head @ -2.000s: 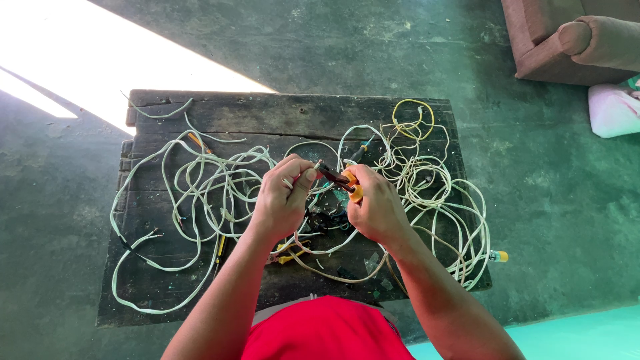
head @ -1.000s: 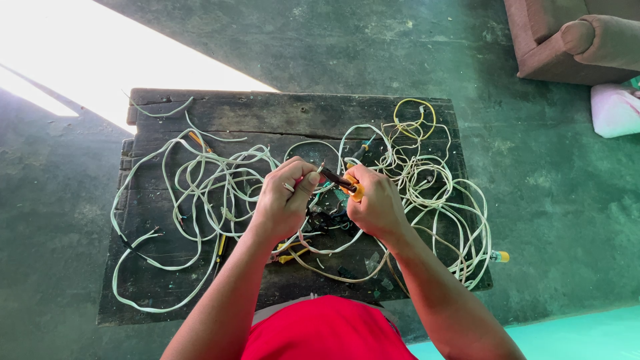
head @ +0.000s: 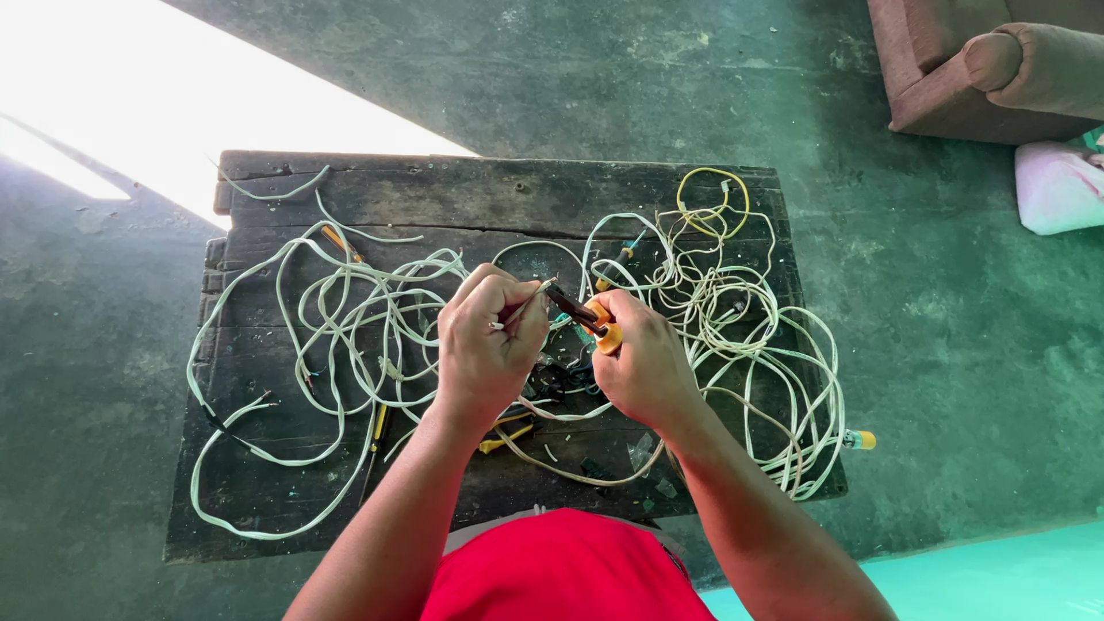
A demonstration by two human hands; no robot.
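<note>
Near the middle of the dark wooden table, my left hand (head: 492,332) pinches a short length of white electrical cable (head: 523,309) between thumb and fingers. My right hand (head: 642,358) grips pliers (head: 576,310) with orange handles, their dark jaws touching the cable's end by my left thumb. Loops of white cable (head: 297,246) spread over the left side. More coiled cable (head: 832,371) lies at the right, with a thin yellow cable (head: 714,171) behind it. A screwdriver (head: 615,266) lies just beyond my right hand.
The wooden table (head: 517,194) has worn edges and cracks. Yellow-handled pliers (head: 507,431) lie near my left forearm, an orange-handled tool (head: 342,243) and a yellow tool (head: 379,427) further left. A yellow-capped item (head: 860,440) is at the right edge. A brown sofa (head: 966,95) stands beyond.
The pliers in my right hand have shifted slightly against the cable end, and the angle of their jaws differs a little. Both hands stay in nearly the same place.
</note>
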